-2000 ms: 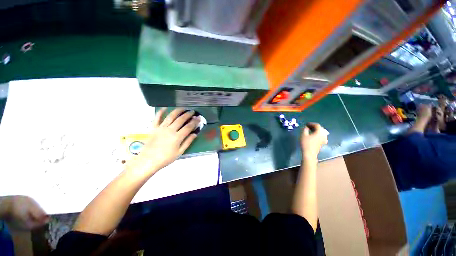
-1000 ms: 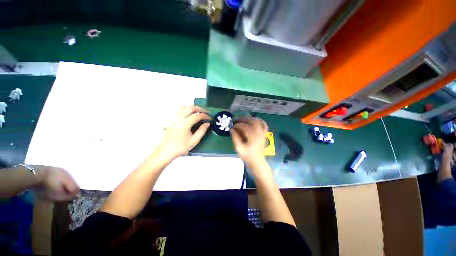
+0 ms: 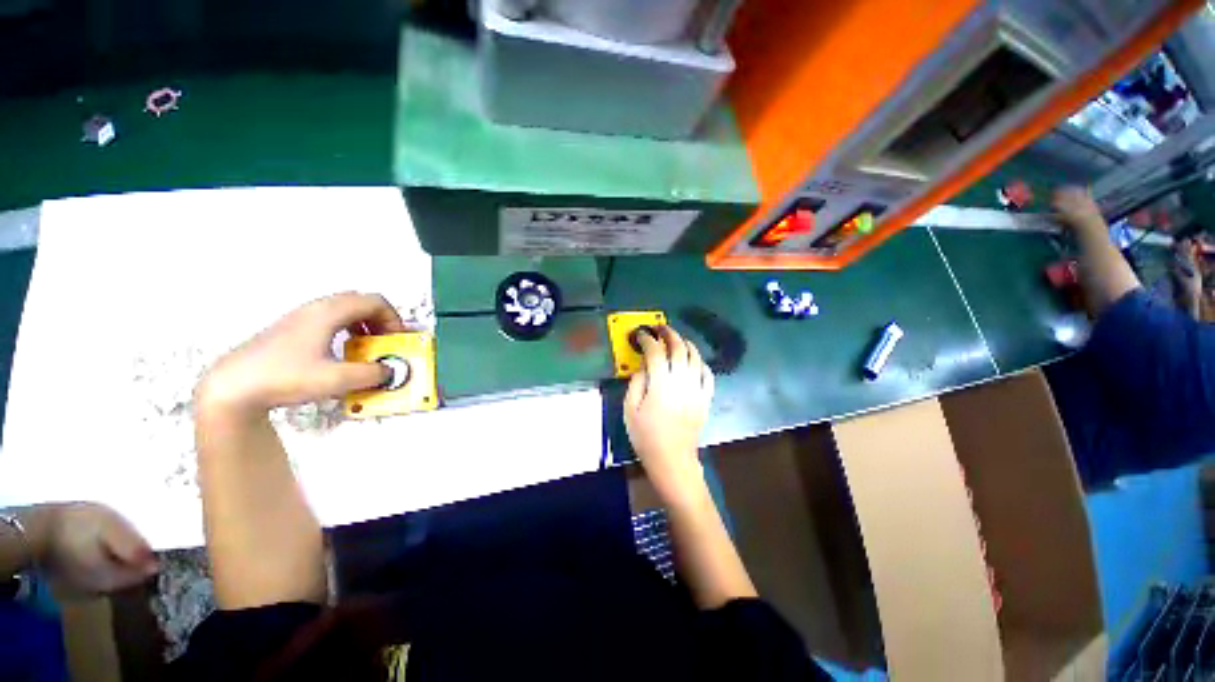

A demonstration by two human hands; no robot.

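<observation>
A white star-shaped plastic piece (image 3: 532,301) sits in the black round fixture (image 3: 508,320) on the green base plate (image 3: 469,357), in front of the green press head (image 3: 573,187). My left hand (image 3: 300,357) is at the left yellow button box (image 3: 416,389), with a finger on its button and nothing seen held. My right hand (image 3: 670,397) is at the right yellow button box (image 3: 621,349), with fingertips over its button. Both hands have fingers apart.
An orange-edged control box (image 3: 853,147) stands behind right. Right of the button lie a dark pile (image 3: 720,342), a blue-and-white cluster (image 3: 790,301) and a short cylinder (image 3: 881,352). A white sheet (image 3: 120,293) lies left. Other people's hands (image 3: 96,548) show left and right; an open carton (image 3: 919,520) stands below.
My two hands were around the fixture one second ago. They have moved apart, the left one to the left button and the right one to the right button. The star piece stays in the fixture.
</observation>
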